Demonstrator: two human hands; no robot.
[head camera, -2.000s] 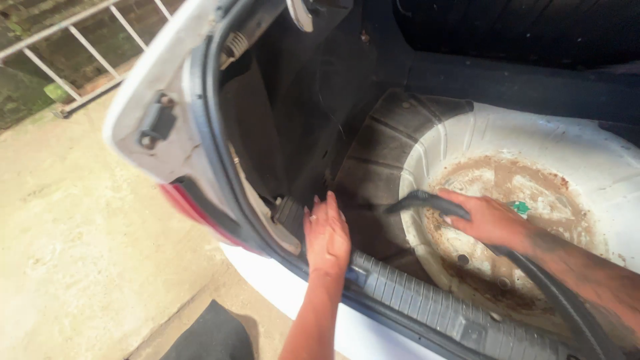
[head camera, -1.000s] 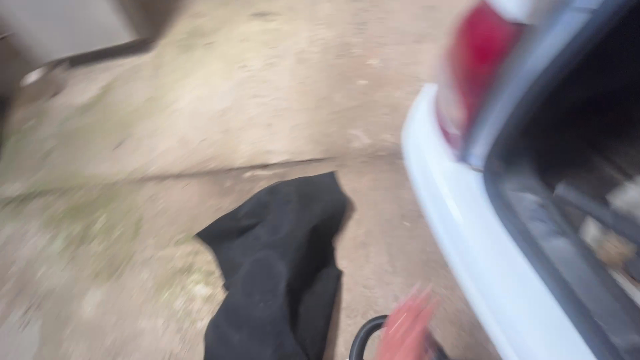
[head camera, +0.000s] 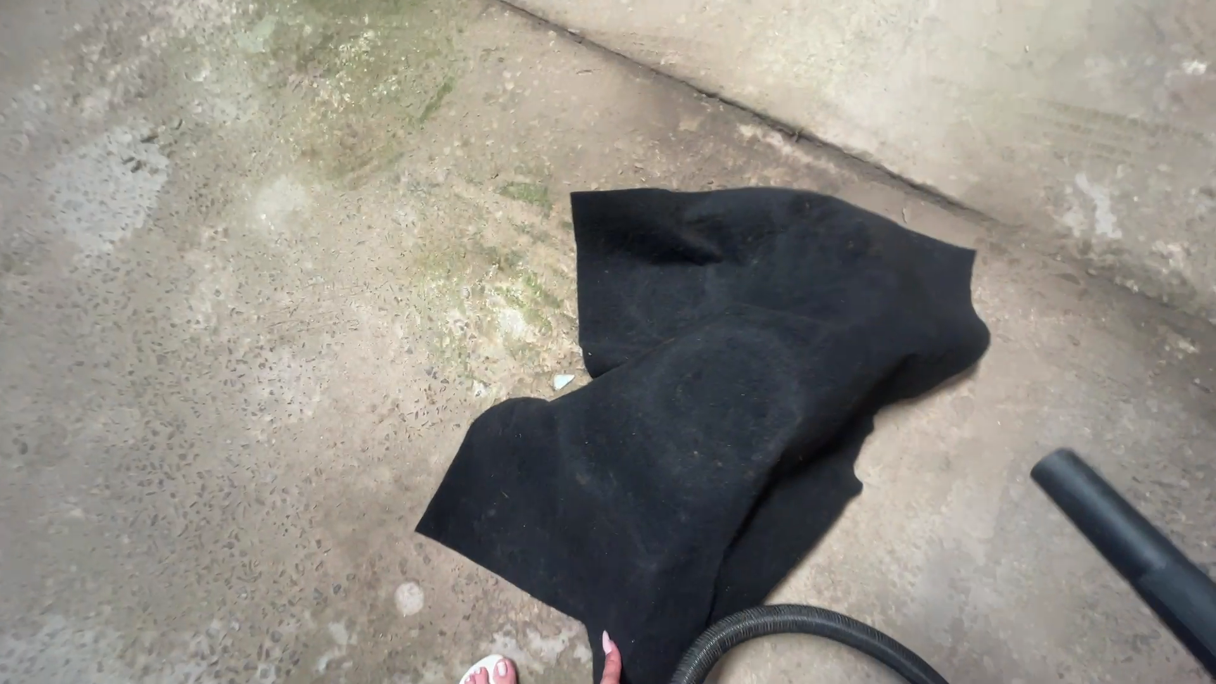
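A black carpet-like trunk mat (head camera: 703, 380) lies rumpled on the concrete, its near end running out of view at the bottom. One finger with a long pale pink nail, seemingly of my left hand (head camera: 610, 657), shows over the mat's near edge; the rest of that hand is out of view, so its grip cannot be told. A ribbed black vacuum hose (head camera: 807, 620) curves beside the mat's near end. From the right edge a smooth black vacuum tube (head camera: 1130, 537) reaches in, apart from the mat. My right hand is out of view.
Rough concrete ground (head camera: 237, 408) with mossy patches surrounds the mat. A long joint (head camera: 760, 119) crosses it beyond the mat. A foot in a white sandal (head camera: 490, 670) shows at the bottom edge, left of the finger.
The view has swung left and down from the open car trunk to the ground. The right hand, earlier holding the vacuum hose in the trunk, is out of view.
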